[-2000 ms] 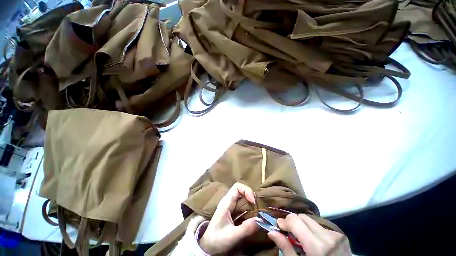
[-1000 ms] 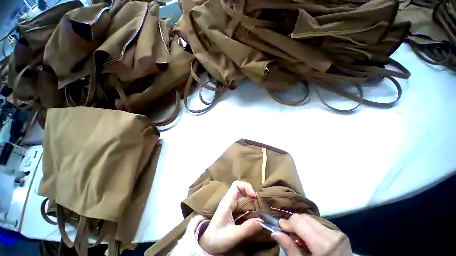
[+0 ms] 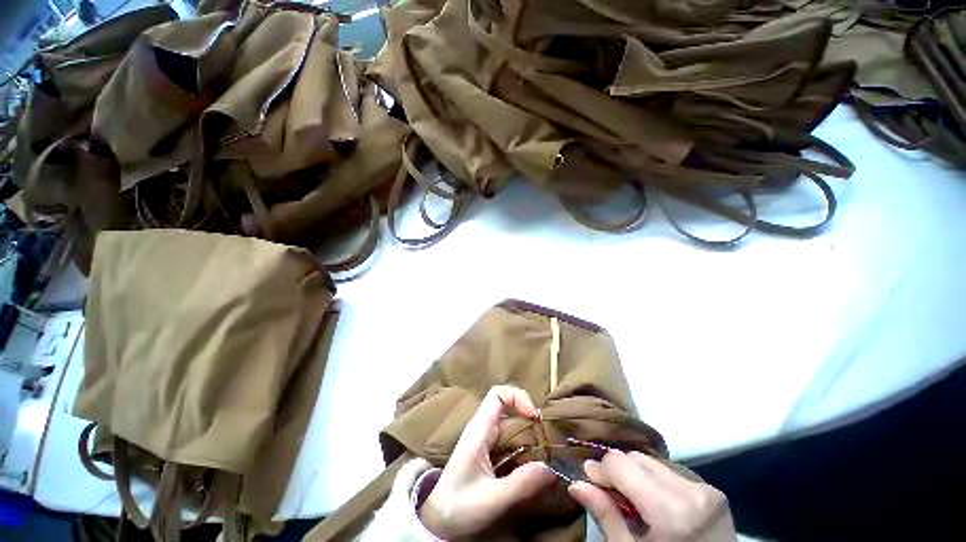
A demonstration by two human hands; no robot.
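A tan-brown bag body (image 3: 466, 365) lies bunched at the near edge of the white table, with a pale cream strip (image 3: 554, 355) on its upper panel. My left hand (image 3: 482, 471) pinches brown fabric or a thread at the opening between thumb and fingers. My right hand (image 3: 662, 503) holds thread snips (image 3: 567, 467), with red showing at the handle. The blades point left, close to my left thumb, at the opening beside a zipper edge. Whether the blades touch a thread cannot be told.
A smooth tan bag (image 3: 191, 349) lies at the left, its straps hanging over the table edge. Large brown bag heaps (image 3: 604, 95) cover the back of the white table (image 3: 805, 318), with looped straps towards me. Machine parts show at far left.
The snips have tilted and moved slightly at the opening, with the right hand shifting a little. The left hand keeps its pinch. The view has shifted slightly.
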